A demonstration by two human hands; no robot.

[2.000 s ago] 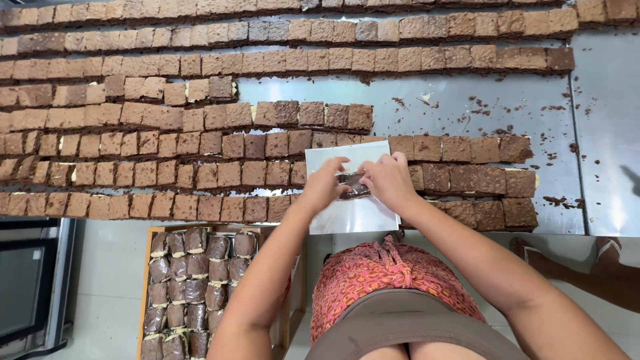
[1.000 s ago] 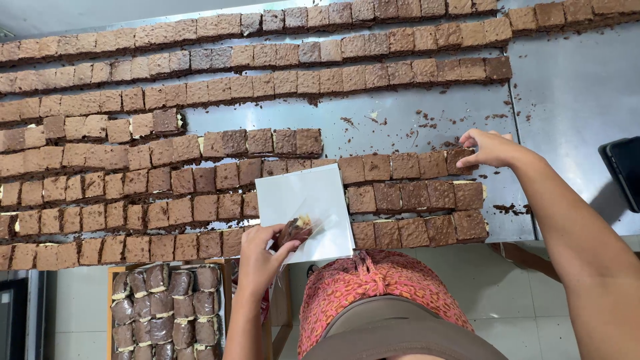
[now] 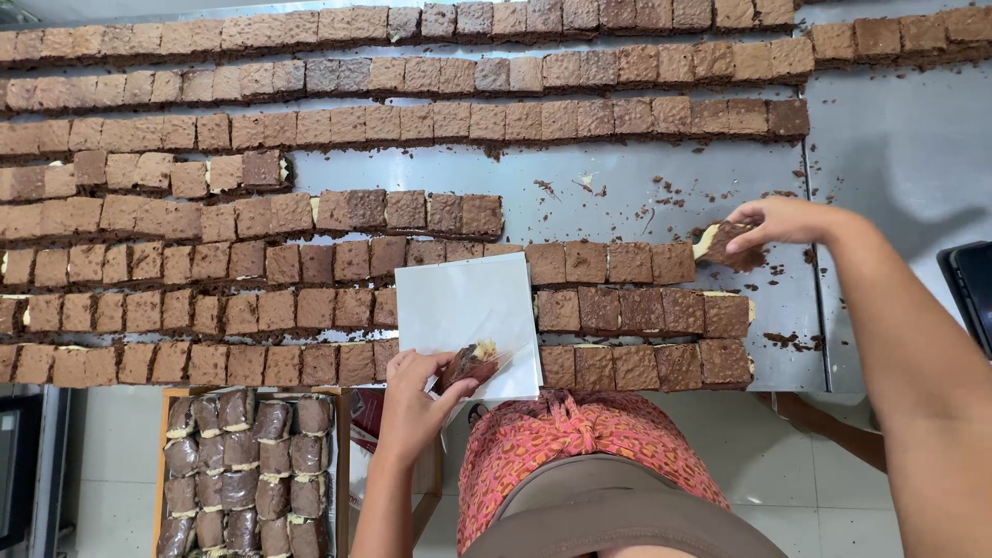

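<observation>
Between the thumb and fingers of my left hand [image 3: 430, 387] is a chocolate cake piece in clear film [image 3: 474, 368], its cream filling showing at one end. That hand is at the lower edge of a stack of white square sheets [image 3: 465, 302], which lies over the cake rows. My right hand [image 3: 775, 225], at the right end of a row, grips a cream-filled cake square [image 3: 732, 244], tilted so its pale filling faces left. Long rows of brown cake squares [image 3: 620, 310] run across the metal table.
A wooden-edged box [image 3: 341, 465] of wrapped cakes [image 3: 240, 488] stands below the table at the left. Crumbs [image 3: 790, 341] lie on the metal surface [image 3: 620, 174]. A dark device [image 3: 973, 287] is at the right edge. Another person's leg [image 3: 833, 434] shows beneath the table.
My hands were together over the sheets two seconds ago. My right hand has since gone right to the row's end and now holds a cake square; my left keeps the film-wrapped piece.
</observation>
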